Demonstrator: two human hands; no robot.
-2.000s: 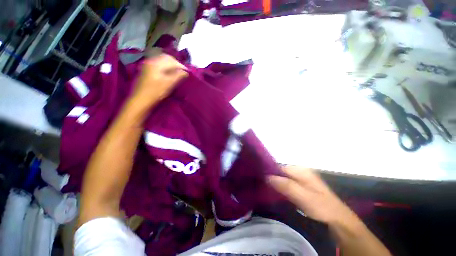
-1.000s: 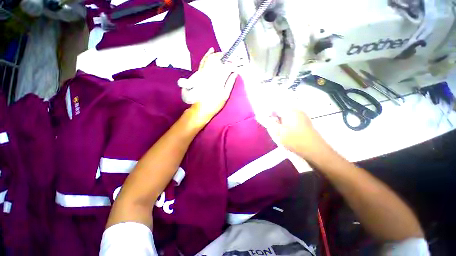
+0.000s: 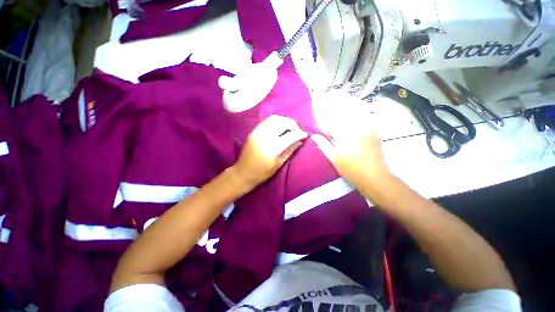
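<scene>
A maroon garment point(image 3: 164, 137) with white bands point(image 3: 319, 198) lies over the table and my lap. My left hand point(image 3: 271, 146) pinches the cloth just below the lamp's white head point(image 3: 252, 88). My right hand point(image 3: 356, 152) holds the cloth edge close beside it, its upper part washed out by the lamp's glare. The fingertips of both hands nearly meet. The off-white sewing machine head point(image 3: 450, 36), marked "brother", stands at the upper right. Its needle and presser foot are hidden in the glare.
Black-handled shears point(image 3: 429, 119) lie right of my right hand. Slim silver tools point(image 3: 478, 103) and a brown-handled tool point(image 3: 444, 87) lie beside them. The lamp's ribbed neck point(image 3: 304, 27) rises left of the machine. More maroon cloth point(image 3: 24, 183) hangs at the left.
My left hand has moved down from the lamp head and now grips the cloth beside my right hand. The lamp head shows uncovered. The view has shifted slightly.
</scene>
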